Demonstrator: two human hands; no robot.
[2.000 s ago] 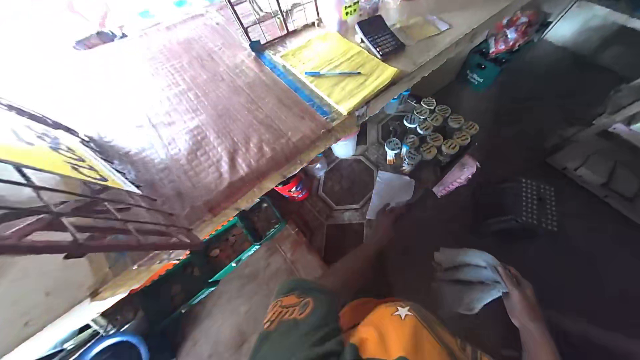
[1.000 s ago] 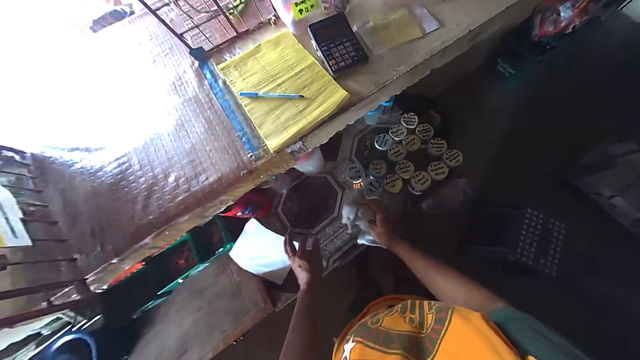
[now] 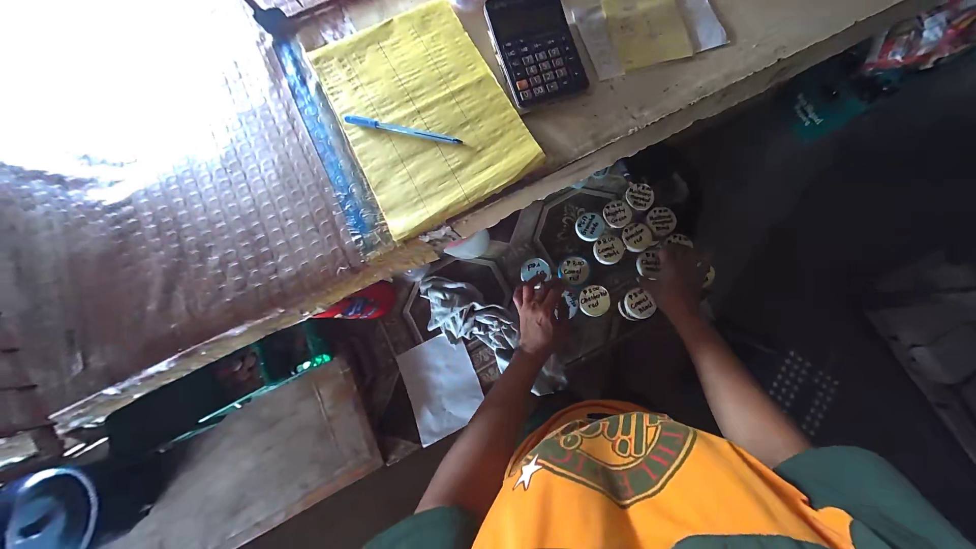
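Several round containers with handwritten lids (image 3: pixel 594 300) stand together on a low patterned surface below the counter. My left hand (image 3: pixel 538 314) is at the near left of this group, its fingers on or beside a lid; whether it grips one cannot be told. Over the right side of the group reaches my right hand (image 3: pixel 677 278), its fingers at a lid and partly hiding it; its grip is unclear. A crumpled grey cloth (image 3: pixel 465 314) lies left of my left hand. Nearer to me is a white sheet of paper (image 3: pixel 441 389), lying flat.
The counter (image 3: pixel 648 99) above bears a yellow ruled pad (image 3: pixel 427 99), a blue pen (image 3: pixel 402 130) and a calculator (image 3: pixel 536 49). Its edge overhangs the containers. A red item (image 3: pixel 358 302) sits under it. A wooden board (image 3: pixel 267 450) is at lower left, a dark perforated object (image 3: pixel 804 389) at right.
Both hands have moved to the containers. The white paper, near my left hand one second ago, now lies flat, and the cloth that was by my right hand lies beside it.
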